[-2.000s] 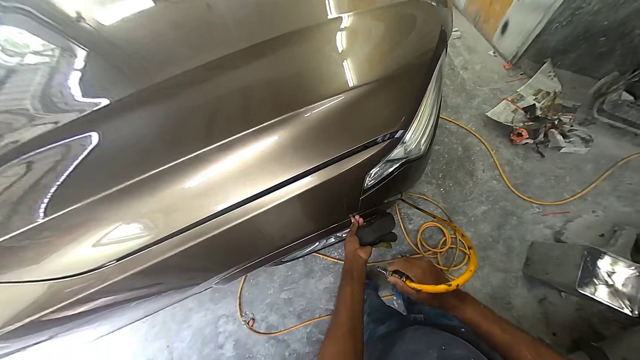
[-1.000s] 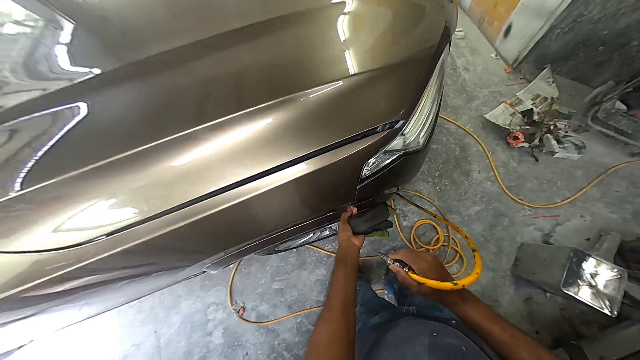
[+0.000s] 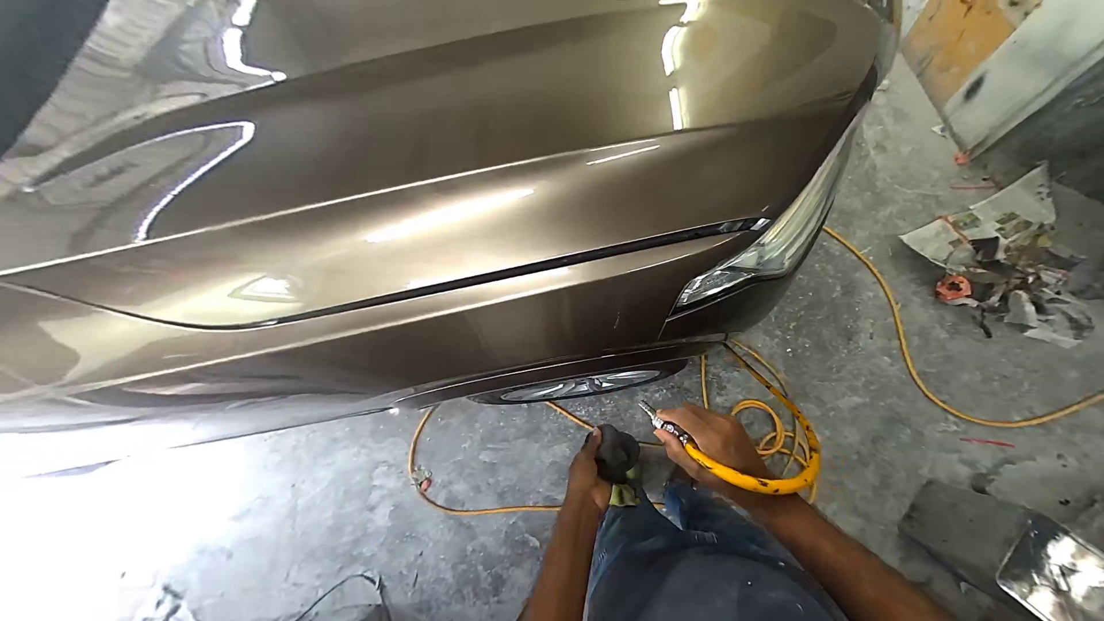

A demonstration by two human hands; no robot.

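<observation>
My left hand [image 3: 588, 473] grips a dark, rounded pad-like object [image 3: 617, 452], with a bit of yellow-green cloth [image 3: 624, 493] below it. My right hand [image 3: 709, 436] is closed around the end of a yellow air hose [image 3: 759, 481], whose metal fitting [image 3: 661, 421] points up and left. Both hands are in front of my body, apart from the car. Above them lies the brown metallic front fender [image 3: 517, 323] of the car, with the headlight [image 3: 768, 250] to the right and the wheel [image 3: 578, 386] just beyond my hands.
A thin orange hose [image 3: 906, 354] runs over the concrete floor and coils by the front bumper. Crumpled newspaper [image 3: 1005, 250] and scraps lie at the right. A grey box-like object [image 3: 957, 526] with a shiny panel [image 3: 1056, 569] stands at the lower right.
My left hand, with the dark object, has come away from the fender's lower edge toward my body. The right hand still holds the yellow hose end.
</observation>
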